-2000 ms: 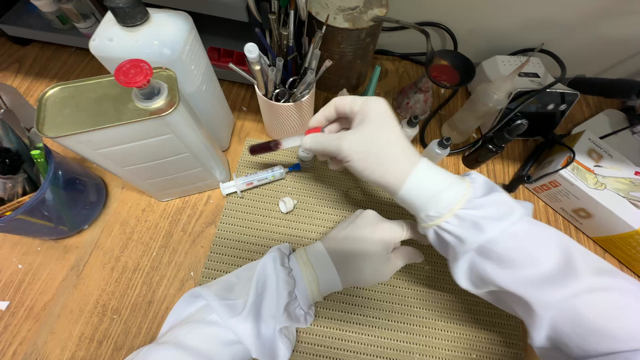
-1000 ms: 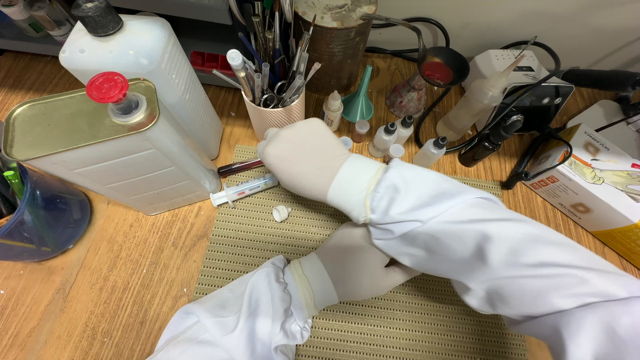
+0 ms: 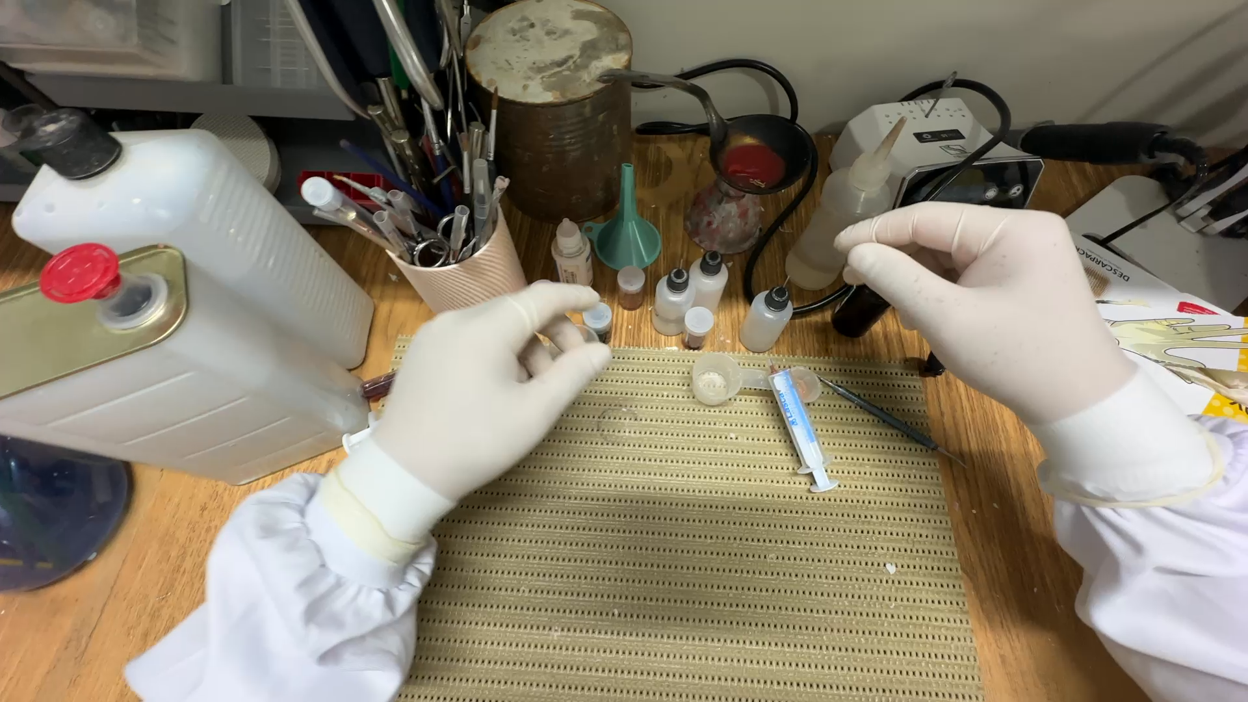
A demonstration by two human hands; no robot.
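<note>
My left hand [image 3: 497,380], in a pale glove, hovers over the back left of the ribbed beige mat [image 3: 682,575], its fingers curled and apart with nothing seen in them. Part of a dark red tube [image 3: 378,386] shows behind it, beside the metal-topped container. My right hand [image 3: 975,292], gloved too, is raised at the right near a translucent bottle with a pointed nozzle [image 3: 838,219]; thumb and forefinger are close together, and whether they pinch something small cannot be told. Between the hands, a syringe [image 3: 801,429] lies by a small clear cup [image 3: 716,380] and a thin metal tool [image 3: 887,421].
Small dropper bottles [image 3: 766,320] and a green funnel [image 3: 626,234] stand behind the mat. A pink cup of tools [image 3: 468,278], a rusty can [image 3: 556,117] and a ladle [image 3: 760,156] are farther back. Large containers [image 3: 166,361] occupy the left; a white device [image 3: 926,146] stands back right.
The red-capped dark tube was in my right hand earlier; that hand has let it go and moved right. My left hand has moved left and back from mid-mat, uncovering the syringe and cup.
</note>
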